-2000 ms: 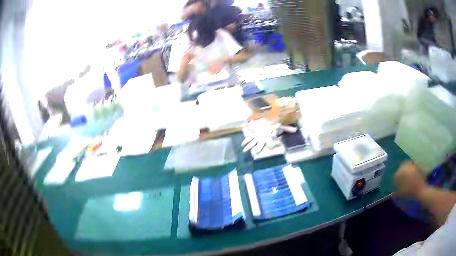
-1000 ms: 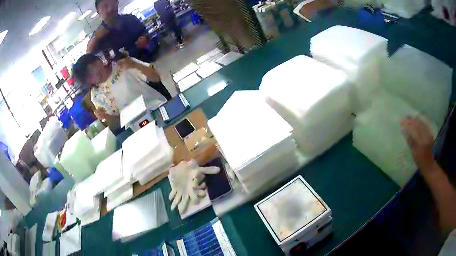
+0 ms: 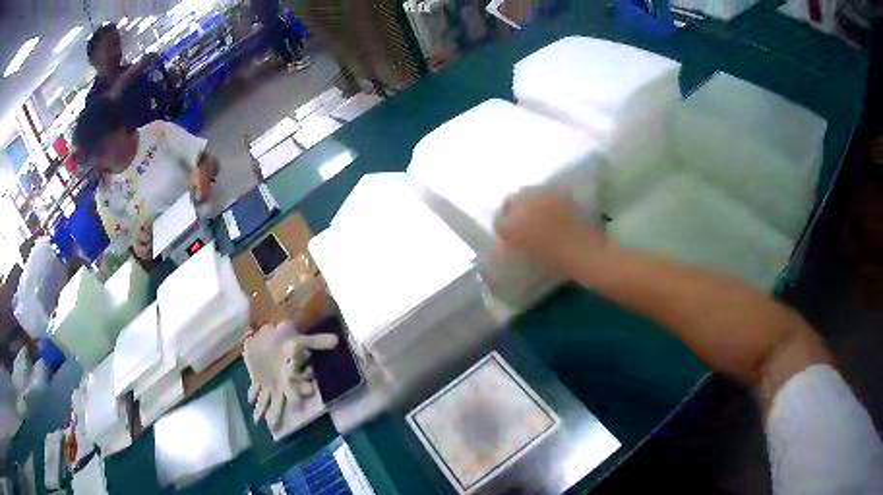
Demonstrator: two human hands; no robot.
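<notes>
My right hand [image 3: 542, 227] reaches in from the right and is at the near upper edge of the middle white film stack [image 3: 499, 155]. It is blurred, and its fingertips are not clear. My left hand is not in view. A shiny translucent sheet [image 3: 589, 447] lies over the small white box fixture [image 3: 484, 421], whose square outline shows. The sheet sticks out past the box's right side.
White back sheets [image 3: 392, 266] are piled left of my hand, another white stack [image 3: 595, 82] behind. Pale green sheets [image 3: 702, 227] stand at the right. White gloves [image 3: 281, 372], a dark phone [image 3: 336, 363] and blue cell arrays [image 3: 329, 476] lie left. Two people are across the bench.
My right hand has moved left from the pale green stack to the middle white stack. A translucent sheet now lies over the box fixture. The view has shifted right.
</notes>
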